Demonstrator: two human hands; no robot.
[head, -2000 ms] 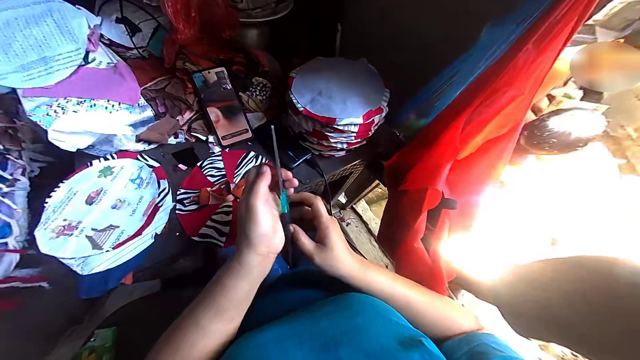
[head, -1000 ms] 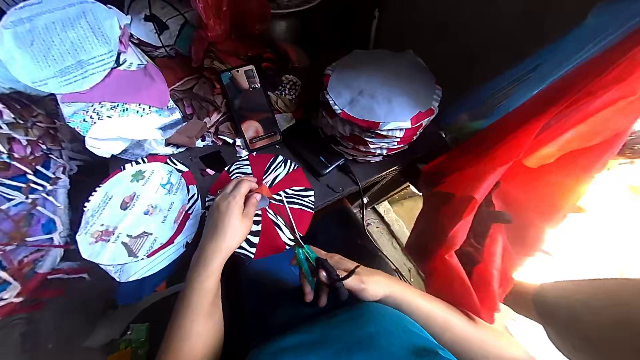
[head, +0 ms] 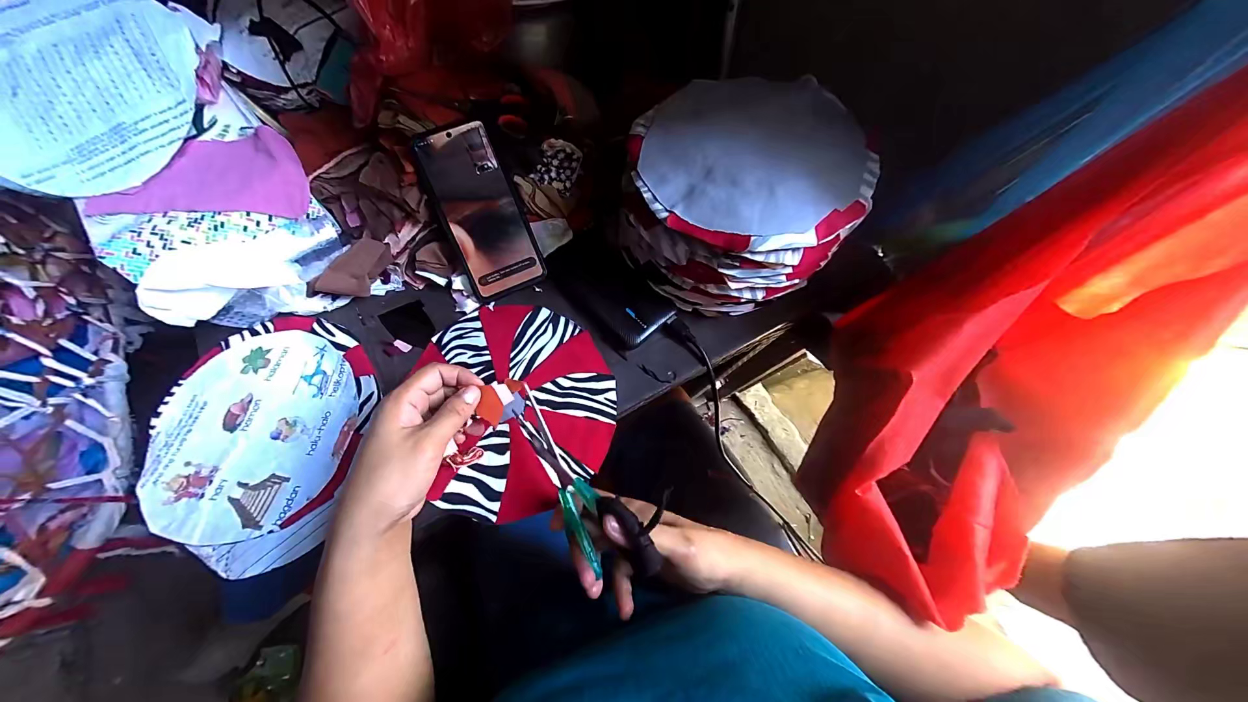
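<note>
Between the thumb and fingers of my left hand (head: pixel 421 434) is a small orange scrap of fabric (head: pixel 495 402). My right hand (head: pixel 648 546) has its fingers in the handles of scissors (head: pixel 580 507), one green and one wrapped in black. The parted blades point up and left, their tips close to the scrap. Beneath both lies a round patchwork piece (head: pixel 575 429) of red and zebra-striped wedges. To its left, a round stack with a printed paper top (head: pixel 253 439) shows red and striped cloth at its edge.
A smartphone (head: pixel 483 210) leans on fabric scraps; a second phone (head: pixel 624 312) with a cable lies beside it. Behind stands a stack of round cloth pieces (head: pixel 751 166). Red cloth (head: pixel 936 468) hangs at right. Another person's bare limb (head: pixel 1150 595) shows at lower right. More fabric (head: pixel 214 175) is piled at left.
My hands have moved apart, and the scissors, upright between them two seconds ago, now slant across the patchwork with parted blades. The orange scrap is now held by the blade tips.
</note>
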